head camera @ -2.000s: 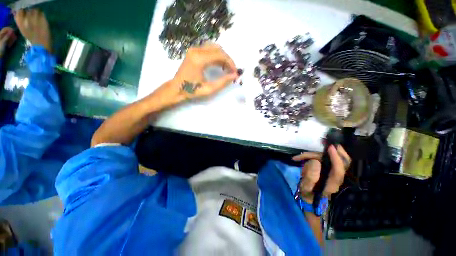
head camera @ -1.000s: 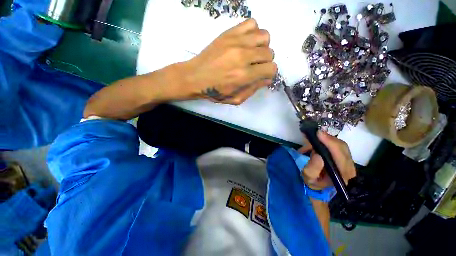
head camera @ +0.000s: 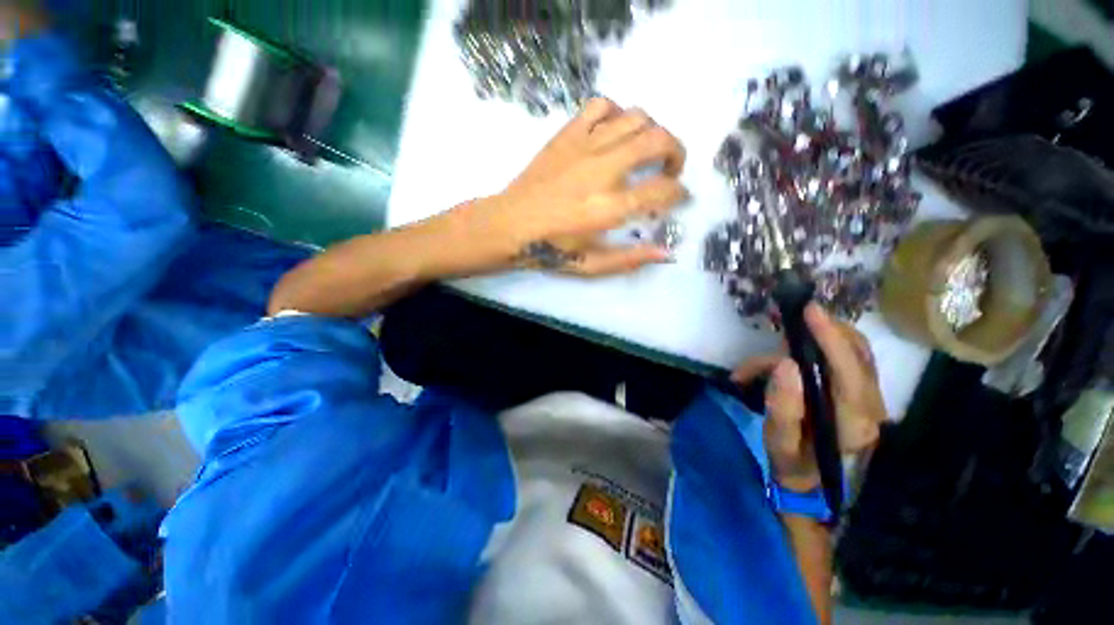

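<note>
My left hand, with a tattooed wrist, is over the white sheet, its thumb and curled fingers apart. Small silvery parts show in the gap beside the thumb tip and seem to lie on the sheet. My right hand, with a blue wristband, grips the black handle of the soldering iron. Its thin metal tip points up over the near pile of reddish-dark and silver components. A duller pile of components lies beyond my left hand.
A tan tape roll with bright bits inside stands right of the near pile. A black fan is at the right. A solder wire spool stands on the green mat at left. A person's blue sleeve is at far left.
My left thumb and fingers have parted from their closed pose over the small part. The iron tip has moved from beside my left fingertips to over the near pile. The view has shifted.
</note>
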